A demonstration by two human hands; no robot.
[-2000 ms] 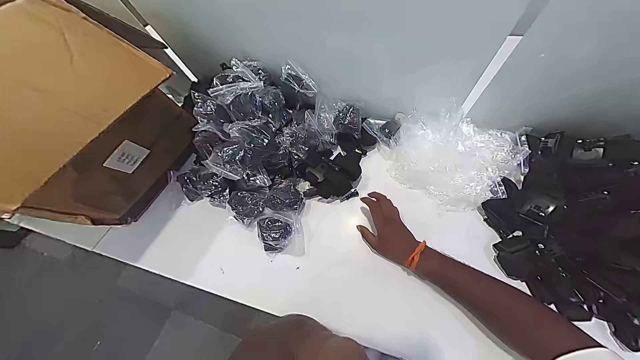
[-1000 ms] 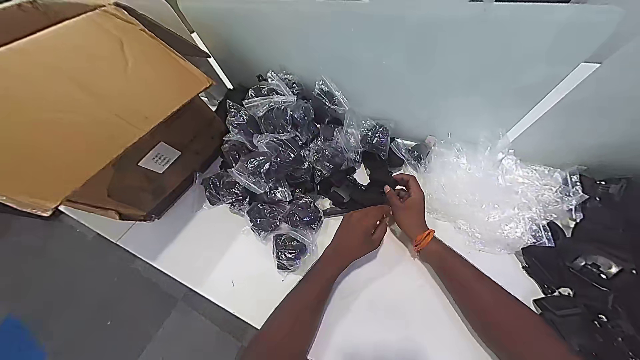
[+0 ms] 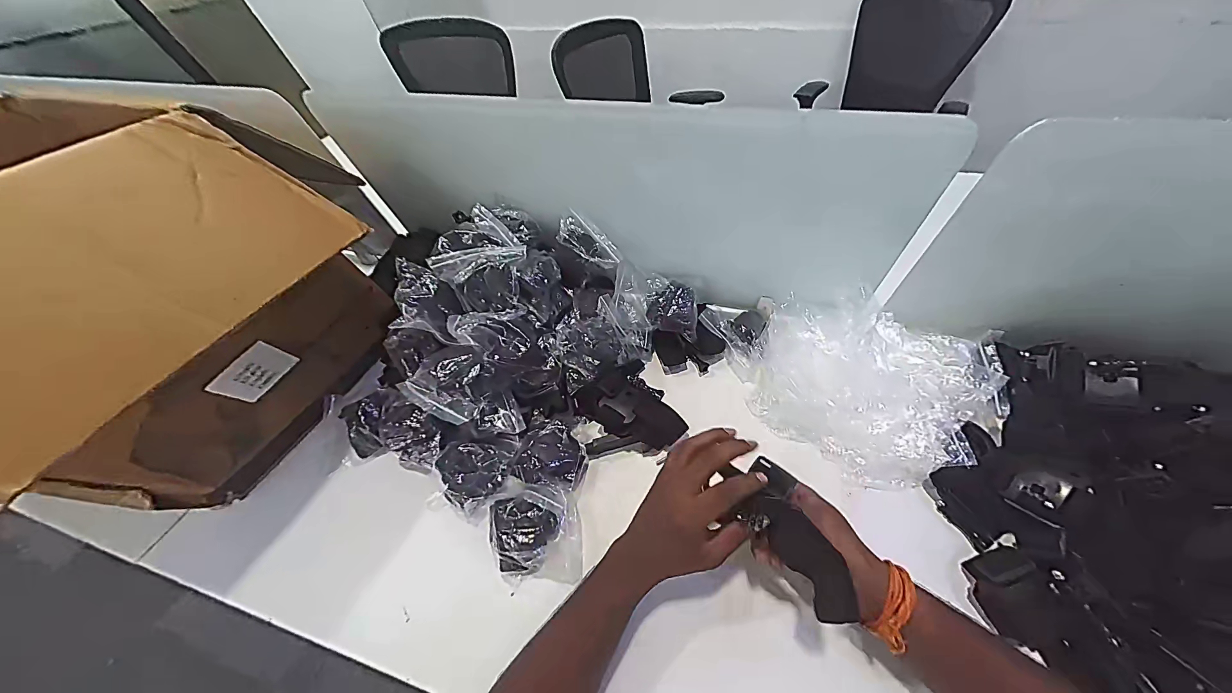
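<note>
A black strap-like item with a buckle-like end (image 3: 804, 549) is held between my two hands above the white table. My right hand (image 3: 847, 553), with an orange cord at the wrist, grips it from behind and below. The fingers of my left hand (image 3: 688, 505) are on its upper end; whether they grip or only touch it cannot be told. To the left lies a heap of black items in clear zip bags (image 3: 500, 356). Unbagged black pieces (image 3: 635, 409) rest at that heap's right edge.
Clear plastic bags (image 3: 857, 385) are piled behind my hands. Many black items with metal parts (image 3: 1107, 520) cover the table's right side. An open cardboard box (image 3: 173, 279) stands at the left. Frosted partition panels (image 3: 654, 192) line the back, with chairs (image 3: 448, 58) beyond.
Both hands have moved from the right edge of the bagged heap towards the front of the table, and a black item is now in them. The view has tilted up.
</note>
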